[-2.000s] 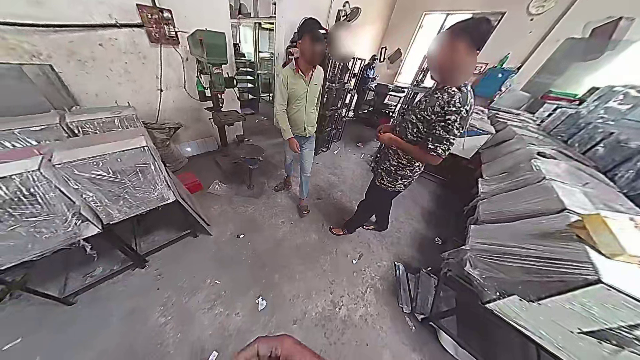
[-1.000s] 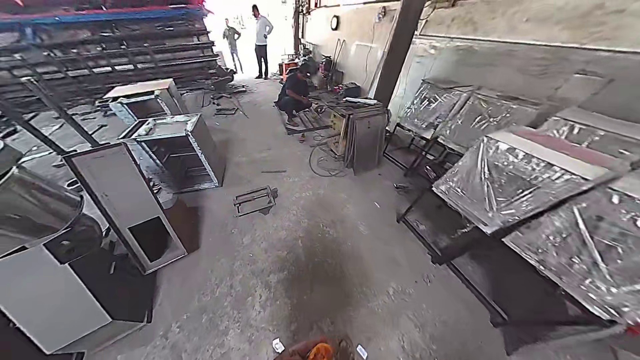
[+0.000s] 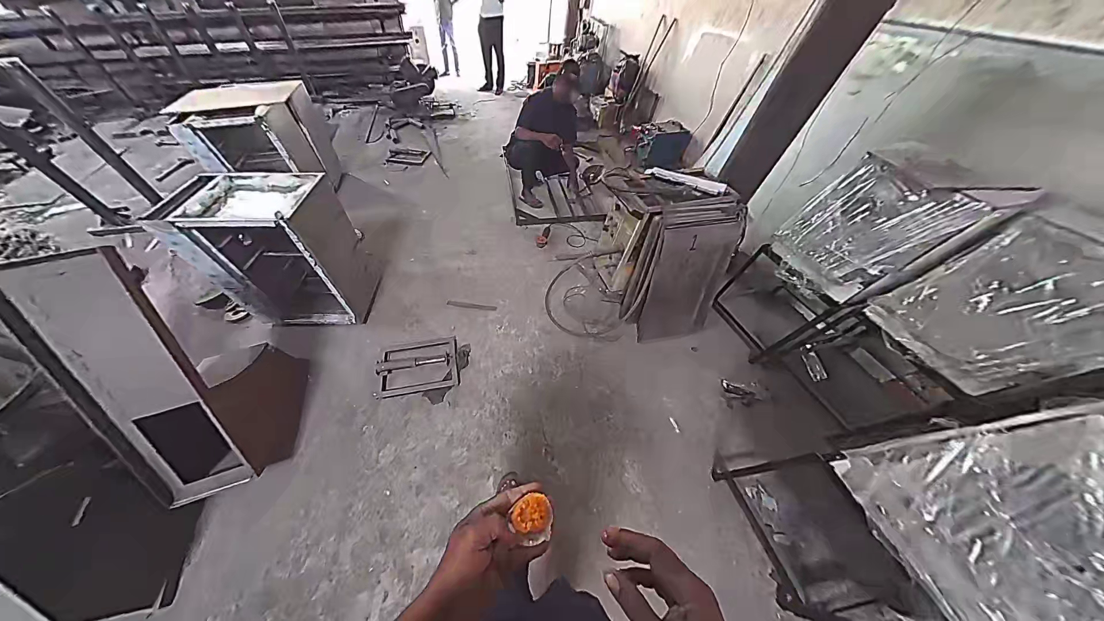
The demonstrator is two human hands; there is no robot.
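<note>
At the bottom centre, my left hand (image 3: 483, 548) is closed around a small round item (image 3: 530, 515) with a bright orange, rough-looking top and a pale, seemingly clear lower part. What it is exactly I cannot tell. My right hand (image 3: 660, 573) is a short way to the right, fingers bent and apart, holding nothing and not touching the item. Below both hands lies the concrete floor (image 3: 483, 431). Beyond them on the floor is a small rectangular metal frame (image 3: 417, 368) with a bar across it.
Metal cabinets (image 3: 319, 250) and a leaning panel (image 3: 112, 345) stand left. A person (image 3: 548, 129) squats on a metal frame ahead, near stacked panels (image 3: 686, 276) and a looped cable (image 3: 573, 302). Plastic-wrapped units (image 3: 957, 302) on black stands line the right. Two people stand at the bright opening.
The view has swung to another part of the workshop and moved forward. Both hands now show plainly; one second ago only a little of a hand and the orange item showed at the bottom edge.
</note>
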